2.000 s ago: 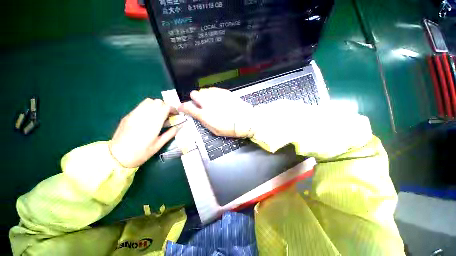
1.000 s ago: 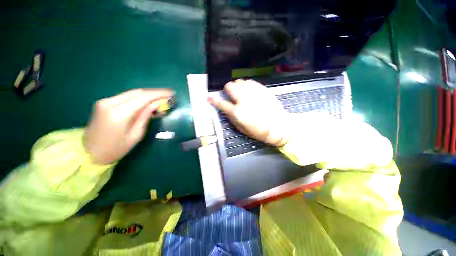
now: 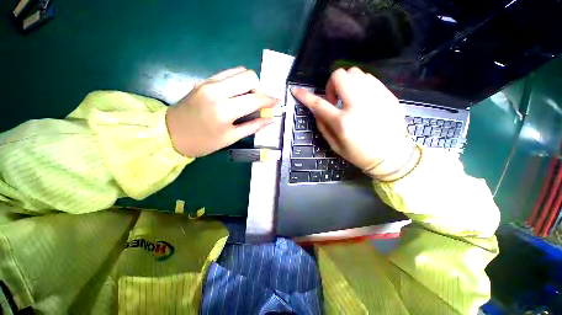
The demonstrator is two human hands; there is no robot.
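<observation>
An open grey laptop (image 3: 345, 208) lies on a white foam pad (image 3: 262, 212) with a red edge below. Its screen (image 3: 394, 49) is dark. My left hand (image 3: 215, 114) is at the laptop's left edge, thumb and fingers closed on a small USB stick (image 3: 267, 112) with a yellowish part, its end at the edge. Another dark USB stick (image 3: 245, 155) juts from the left edge just below. My right hand (image 3: 363, 117) rests over the keyboard (image 3: 308, 165), index fingertip on the upper left corner of the deck; it holds nothing.
Small dark sticks with pale parts (image 3: 34, 15) lie at the far upper left on the green bench (image 3: 154, 37). Red trays (image 3: 547, 197) stand at the right edge. My yellow sleeves and smock fill the bottom.
My left hand has moved right with the small stick, from over the bench to the laptop's left edge. My right hand stays at the upper left corner of the deck. The view has shifted.
</observation>
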